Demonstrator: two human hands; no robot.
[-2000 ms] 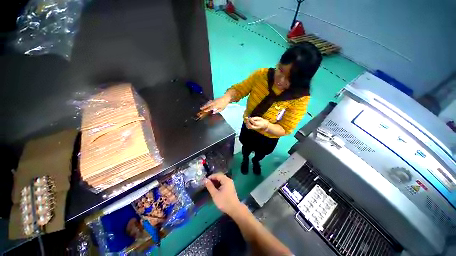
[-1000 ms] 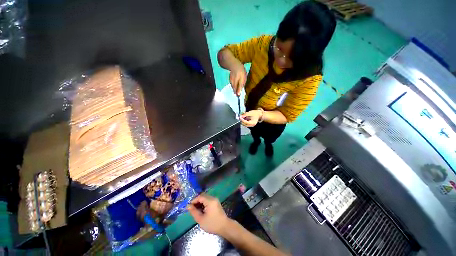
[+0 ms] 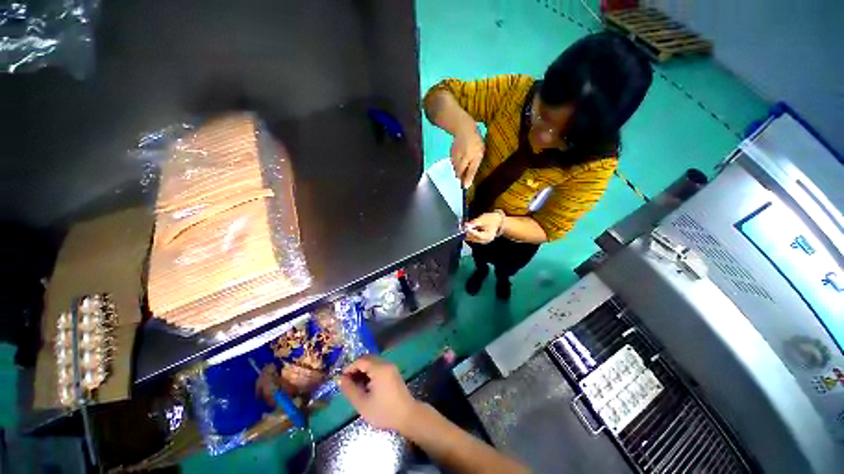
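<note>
My right hand (image 3: 379,396) is bare, with curled fingers, just right of the blue parts bin (image 3: 227,391); whether it pinches something small is unclear. My left hand is not in view. The bin is lined with clear plastic and holds loose copper-brown parts (image 3: 305,345). A blue-handled tool (image 3: 289,407) lies across its front side. At the left, a loading rack (image 3: 81,352) with rows of pale pieces lies on a brown cardboard sheet (image 3: 102,250). At the right, a pale mould plate (image 3: 622,389) with rows of cavities lies on the machine's slatted bed.
A plastic-wrapped tan-orange stack (image 3: 217,231) lies on the dark metal bench (image 3: 347,222). A person in a yellow striped top (image 3: 504,111) stands at the bench's right corner, holding a thin tool against a small piece. The grey machine (image 3: 722,268) fills the right. A pallet (image 3: 657,32) lies behind.
My right hand has moved left and down towards the bin. The other person has lifted their hand off the bench and now works a thin tool on a small piece. The view has shifted.
</note>
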